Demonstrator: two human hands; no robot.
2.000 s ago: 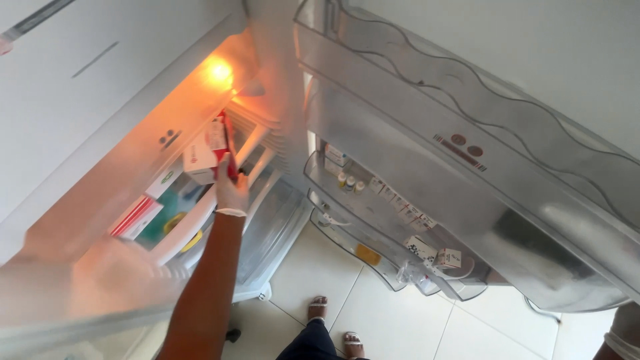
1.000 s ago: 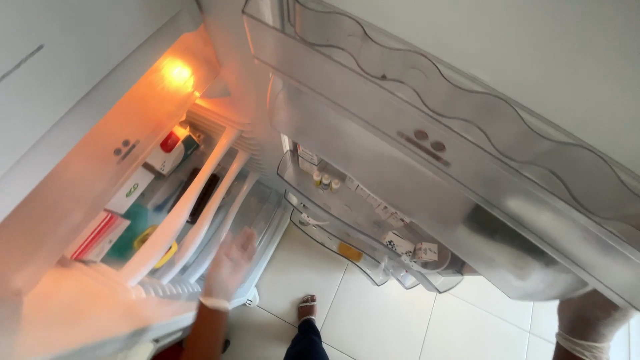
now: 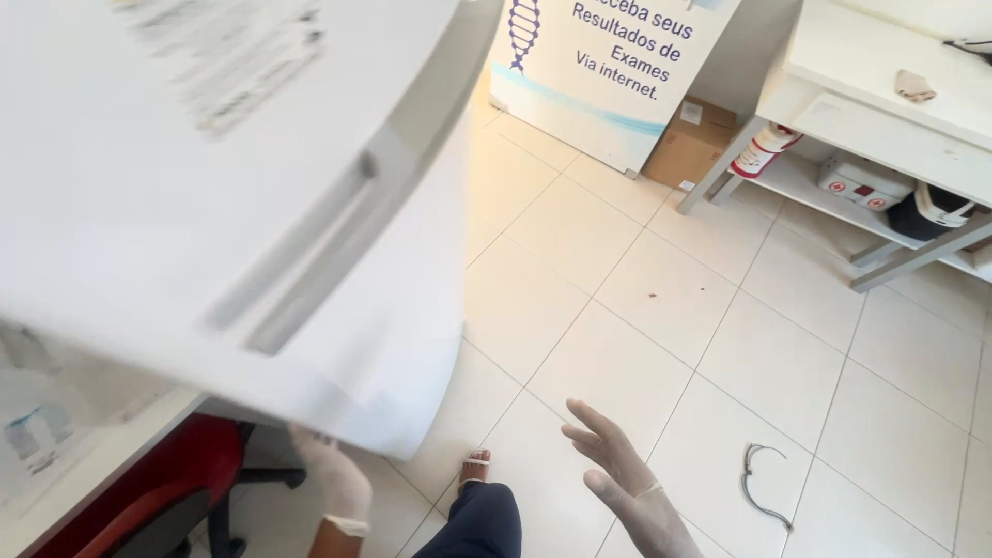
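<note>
The white refrigerator door [image 3: 364,310] fills the upper left, its outer face with a long recessed handle toward me and blurred papers above. My left hand [image 3: 333,473], in a pale glove, is at the door's lower edge, its fingertips partly hidden behind it; whether they press or grip cannot be told. Over the tiled floor, right of the door, my right hand [image 3: 616,465] is gloved too, fingers apart, holding nothing. The refrigerator's inside is hidden.
A red office chair [image 3: 194,465] and a white table edge [image 3: 116,446] are at lower left. A cable [image 3: 748,488] lies on the floor tiles. At upper right stand a white table [image 3: 891,116] with a lower shelf, a cardboard box [image 3: 694,143] and a printed panel [image 3: 581,77].
The refrigerator stood open with its door shelves showing; now the door's outer face is seen. A gloved hand that held a red and white box inside was empty one second ago. The view has swung widely.
</note>
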